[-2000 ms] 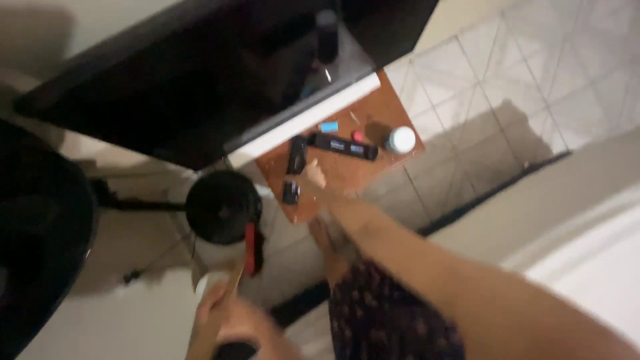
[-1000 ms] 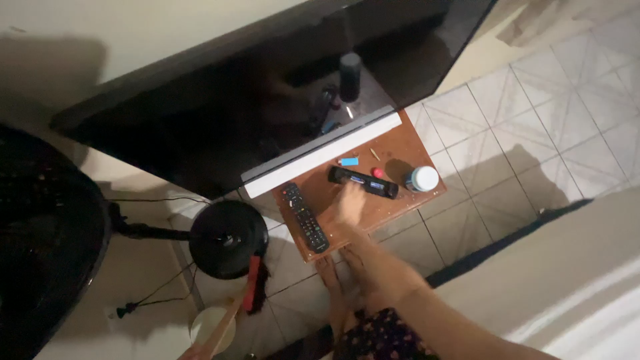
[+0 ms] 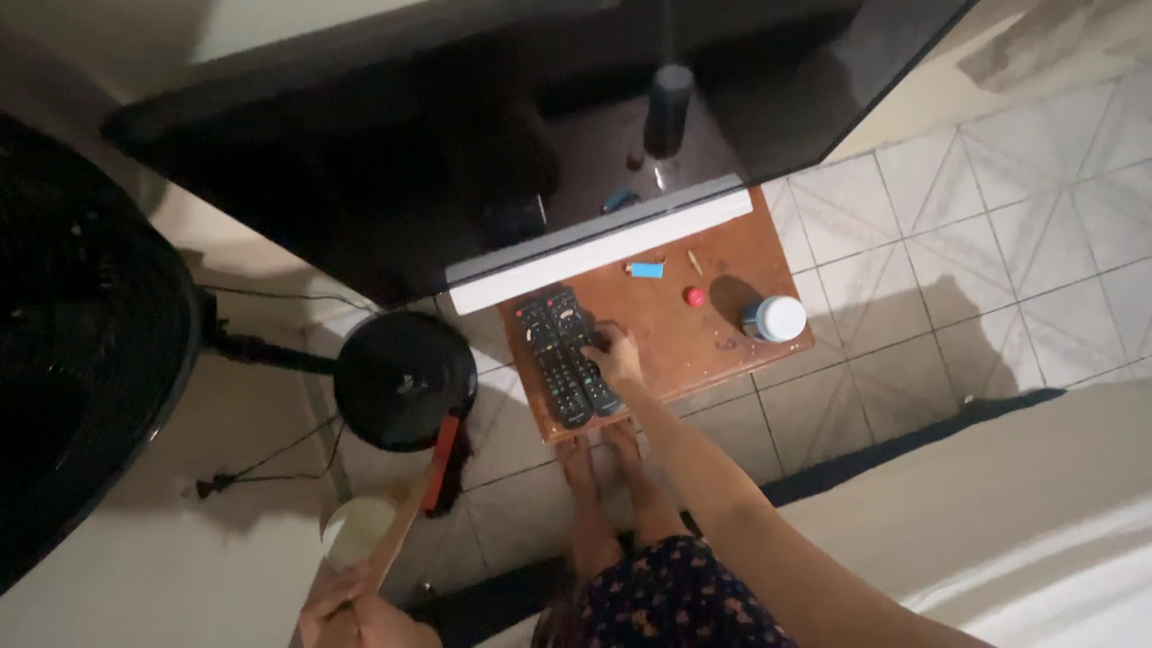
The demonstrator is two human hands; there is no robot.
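Observation:
My right hand (image 3: 617, 356) rests its fingers on the right one of two black remote controls (image 3: 585, 346), which lie side by side at the left end of a brown wooden table (image 3: 666, 342). The left remote (image 3: 553, 369) touches it. In my left hand (image 3: 360, 607), at the lower left, is the wooden handle of a brush (image 3: 443, 463) with a red head and dark bristles. On the table are a blue lighter (image 3: 645, 270), a small red cap (image 3: 694, 296), a small thin pale object (image 3: 695, 262) and a jar with a white lid (image 3: 780, 319).
A large television (image 3: 405, 171) on a white base (image 3: 603, 249) stands at the table's back. To the left are a black fan (image 3: 81, 342), its round base (image 3: 405, 380) and a cord with a plug (image 3: 212, 486). A pale round container (image 3: 358, 531) is near my left hand.
One second ago a black remote lay slanted near the table's middle; it now lies beside the other at the left. My right hand has moved left with it. The brush remains in my left hand.

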